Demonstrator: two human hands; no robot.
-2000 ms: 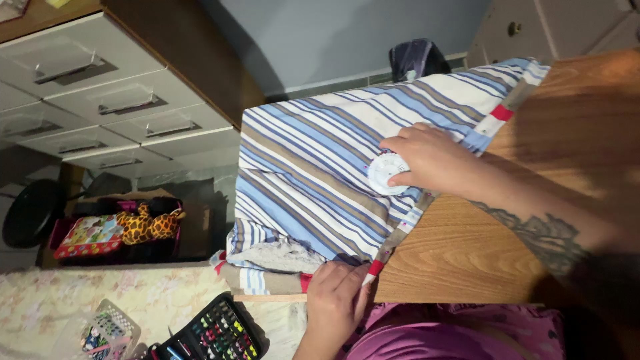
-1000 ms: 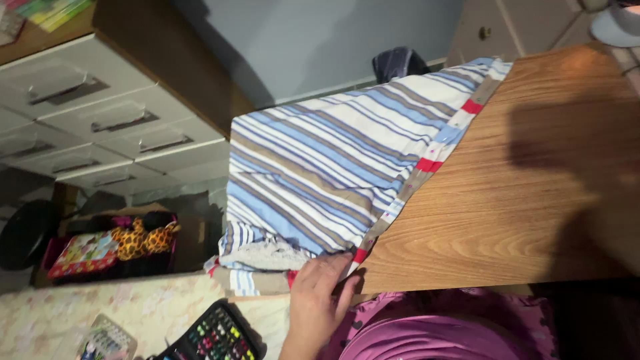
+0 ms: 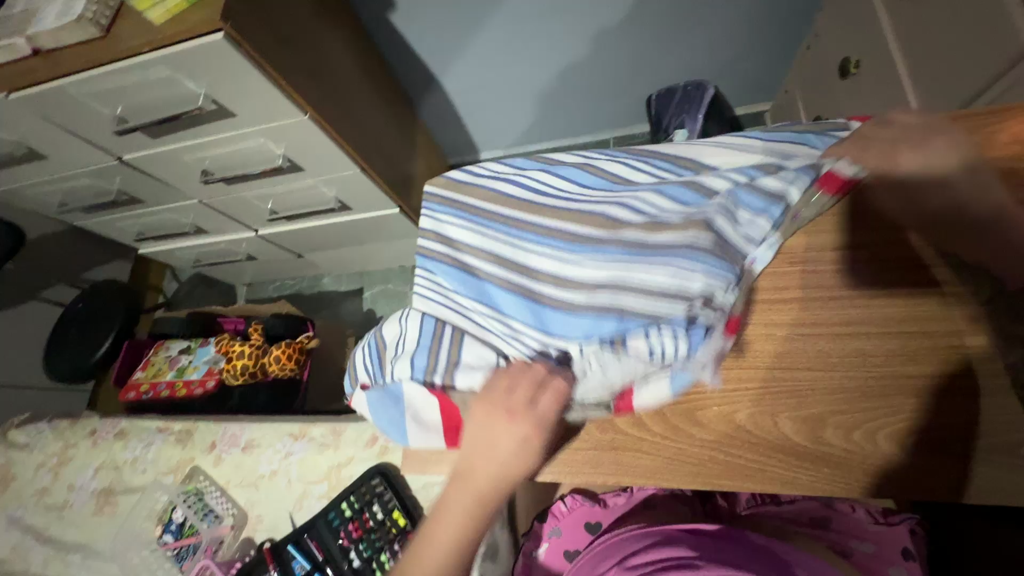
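Note:
A striped cloth in blue, white and brown, its edge banded in red, beige and blue, lies across the wooden table and hangs past its far and left edges. My left hand grips the near edge of the cloth, which is bunched at the fingers. At the upper right my right hand, blurred, is closed on the cloth's far corner, slightly lifted. The round white disc seen earlier is not in view.
Beneath the cloth is a wooden table. White drawers stand at the left, above a box of toys. An open thread case and a plastic basket rest on a floral cover at the lower left.
My right hand, out of view a second ago, now holds the cloth's far corner. The near edge is bunched and shifted under my left hand. Two seconds ago the right hand lay on a white disc.

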